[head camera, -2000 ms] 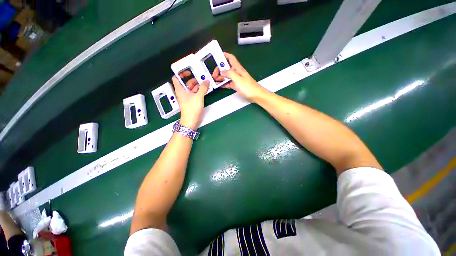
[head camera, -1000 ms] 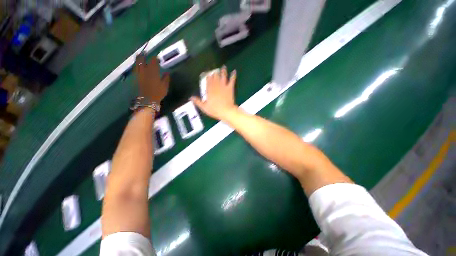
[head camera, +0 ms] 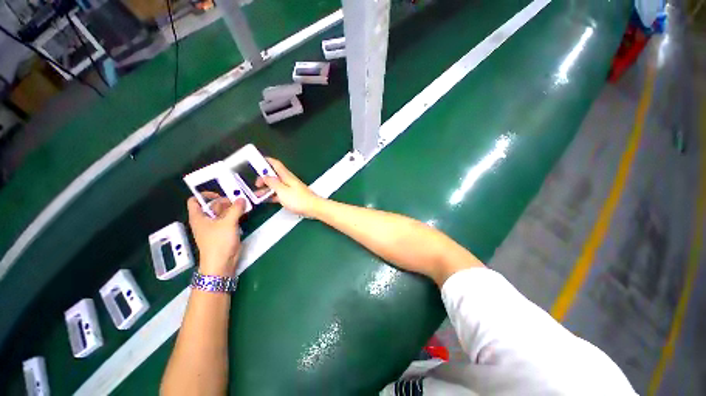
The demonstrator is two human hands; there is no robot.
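Observation:
My left hand (head camera: 215, 232) holds a white plastic housing (head camera: 203, 175) with a rectangular window and a small dark spot. My right hand (head camera: 282, 188) holds a second white housing (head camera: 245, 156), side by side with the first and touching it. Both are held above the dark green conveyor belt (head camera: 131, 205), beside the white edge rail (head camera: 267, 234). Fingers of both hands show through the windows. A silver wristwatch is on my left wrist. Several more housings (head camera: 172, 251) stand in a spaced row along the rail to the lower left.
Several greyer housings (head camera: 281, 108) lie on the far side of the belt, two touching. A grey-white post (head camera: 367, 77) rises from the rail right of my hands. The glossy green worktop (head camera: 348, 309) is nearest my body. A second post (head camera: 239, 31) stands on the far rail (head camera: 101, 176).
A second ago both hands were apart over the belt, the right one over a housing. Now they are together, holding two housings. The view has shifted, bringing the post nearer the centre.

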